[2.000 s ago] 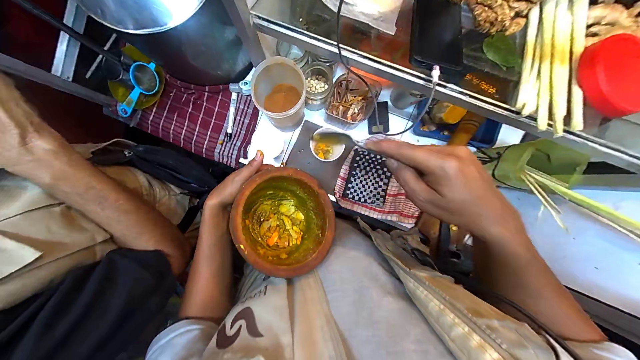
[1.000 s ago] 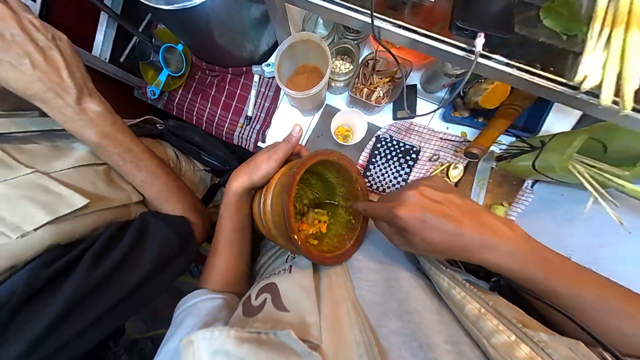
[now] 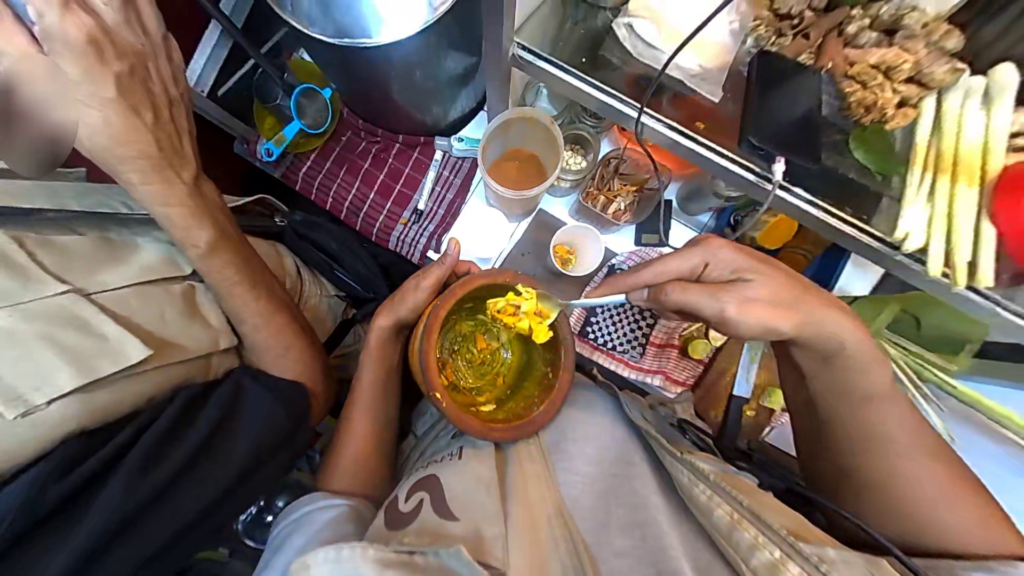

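Note:
My left hand [image 3: 422,296] holds a brown clay mortar [image 3: 428,360] by its left side, thumb near the rim, with the opening facing me. Its inner wall is smeared yellow-green, with small orange and yellow bits at the bottom. A metal spoon [image 3: 596,302] is pinched by its handle in my right hand [image 3: 712,292]. Chopped yellow pieces [image 3: 524,314] fill the spoon's bowl, which is over the mortar's upper right part. Just beyond the rim stands a small white cup [image 3: 588,254] with some yellow-orange bits inside.
Beyond are a plastic tub of brown powder [image 3: 520,132], a jar [image 3: 574,164] and a container of dried brown strips [image 3: 616,196]. A knife [image 3: 746,376] lies on a board at right. Lemongrass stalks [image 3: 952,176] lie on the glass shelf. At left sits another person [image 3: 216,232].
The spoon was down inside the mortar one second ago; now it is raised at the upper right part, loaded with yellow pieces. The mortar has turned from its sideways tilt to face me more.

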